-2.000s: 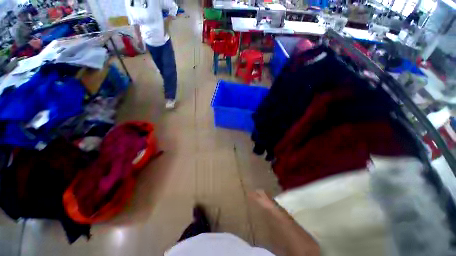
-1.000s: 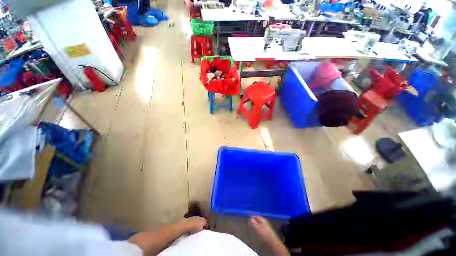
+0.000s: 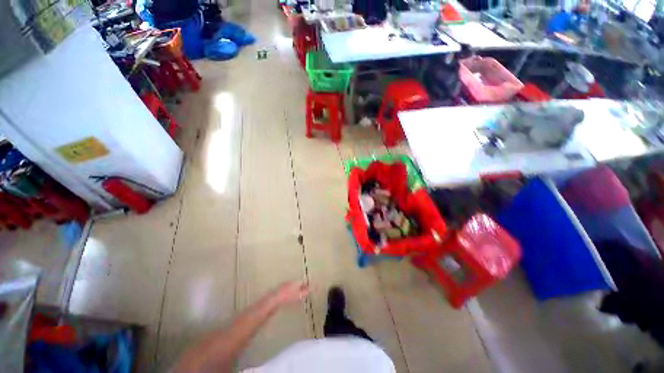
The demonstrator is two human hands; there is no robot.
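Note:
My left hand (image 3: 293, 292) is low in the middle, over the tiled floor, small and blurred. Nothing shows in it and its fingers look loosely extended. My right hand is not in view. Ahead to the right, a green basket (image 3: 415, 172) with a red cloth lining (image 3: 428, 218) holds small pale and dark pieces. It stands on a blue stool (image 3: 364, 256), mostly hidden beneath it. A red stool (image 3: 466, 264) with a pinkish top stands beside it. My left hand touches none of these.
A white sewing table (image 3: 448, 156) and blue bin (image 3: 559, 244) stand right. A green basket (image 3: 331, 75) sits on a red stool (image 3: 324, 115) farther ahead. A white pillar (image 3: 80, 109) and fire extinguisher (image 3: 127, 195) stand left. A tiled aisle (image 3: 240, 146) runs forward. My shoe (image 3: 336, 300) shows below.
The view has moved forward past the cloth piles and the empty blue bin. The red-lined basket is nearer. My left hand now reaches farther forward; my right hand has left the view.

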